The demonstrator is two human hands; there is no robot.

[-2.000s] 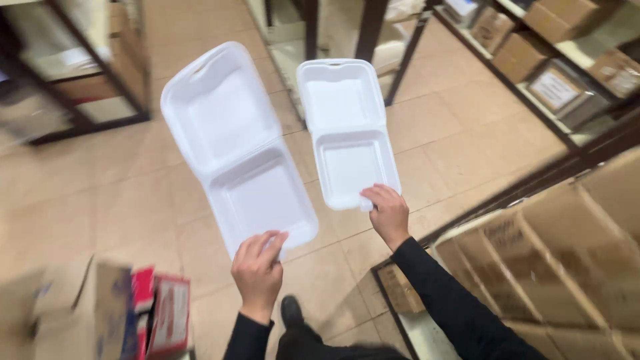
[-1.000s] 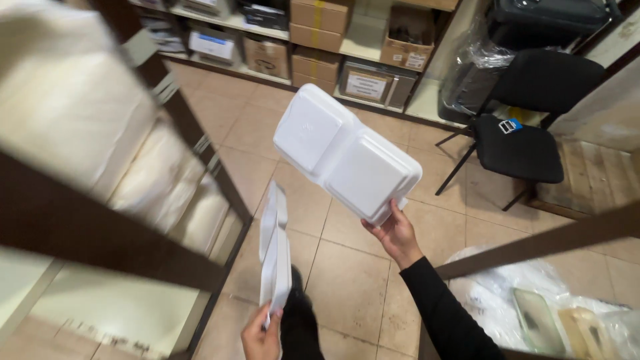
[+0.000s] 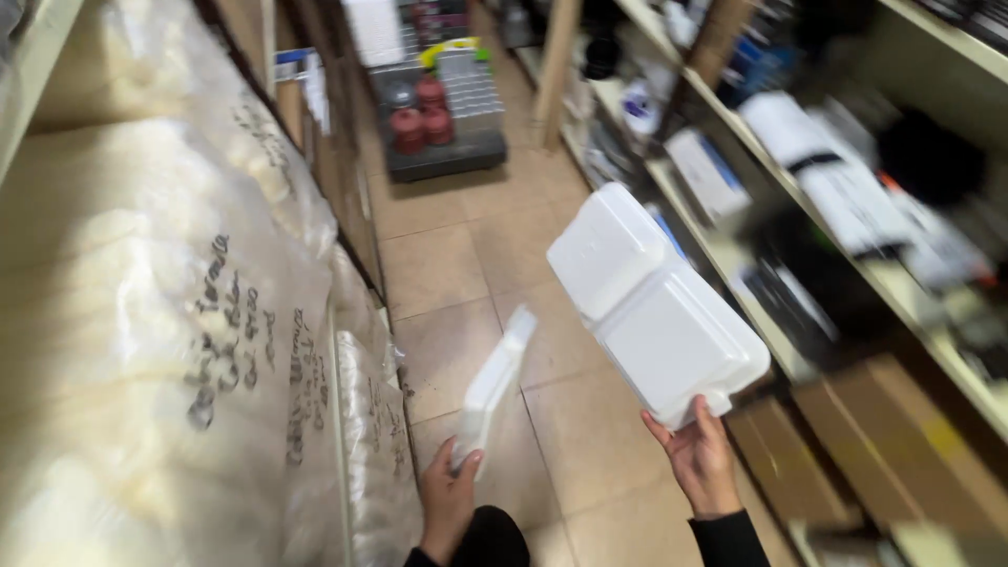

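My right hand (image 3: 701,457) grips the end of an unfolded white foam clamshell container (image 3: 669,339), whose outer side faces the camera. The container slants up and to the left, above the tiled floor. Lower and further left, my left hand (image 3: 450,492) pinches the bottom end of another white foam clamshell container (image 3: 496,382). That one is seen nearly edge-on and is blurred. The two containers are apart from each other.
Bags of packed goods bearing handwriting (image 3: 228,331) fill the left side. A low dark platform (image 3: 449,157) with red containers (image 3: 408,130) stands ahead in the aisle. Shelves on the right hold a white box (image 3: 709,177) and cardboard boxes (image 3: 882,441).
The view has swung from the shelves and black chair to another aisle. Both hands still hold their containers; two seconds ago the containers' inner sides faced the camera.
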